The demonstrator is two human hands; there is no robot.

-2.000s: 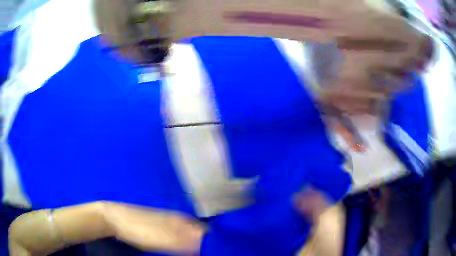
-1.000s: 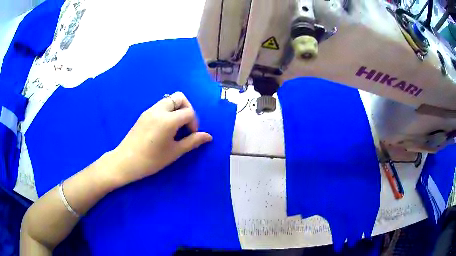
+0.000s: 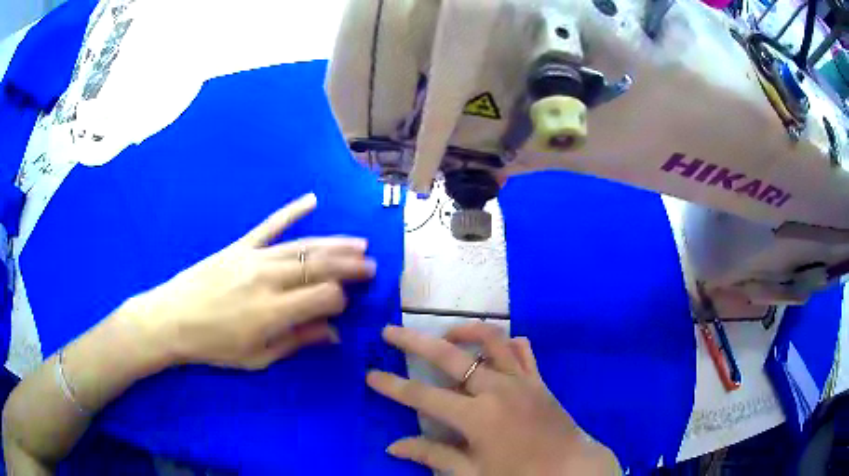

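A large blue cut panel (image 3: 214, 177) lies flat left of the needle, its right edge running under the presser foot (image 3: 391, 193). My left hand (image 3: 265, 302) rests spread on this panel, fingers apart, with a ring and a bracelet. My right hand (image 3: 465, 395) lies across the panel's right edge and the bare table strip, fingertips on the cloth, fingers apart. Neither hand grips the cloth. The cream sewing machine (image 3: 614, 121) stands above. A ridged grey knob (image 3: 471, 225) is right of the foot.
Stacked blue panels (image 3: 596, 297) lie right of the needle, under the machine arm. An orange-red and dark slim tool (image 3: 720, 353) lies by the machine base. Folded blue pieces with a pale band (image 3: 791, 376) are at far right. More blue cloth (image 3: 51, 56) lies at far left.
The camera view has steadied since the earliest frame. Since the last one, my right hand has come in from below onto the panel edge, and my left hand has moved slightly down-left and spread its fingers.
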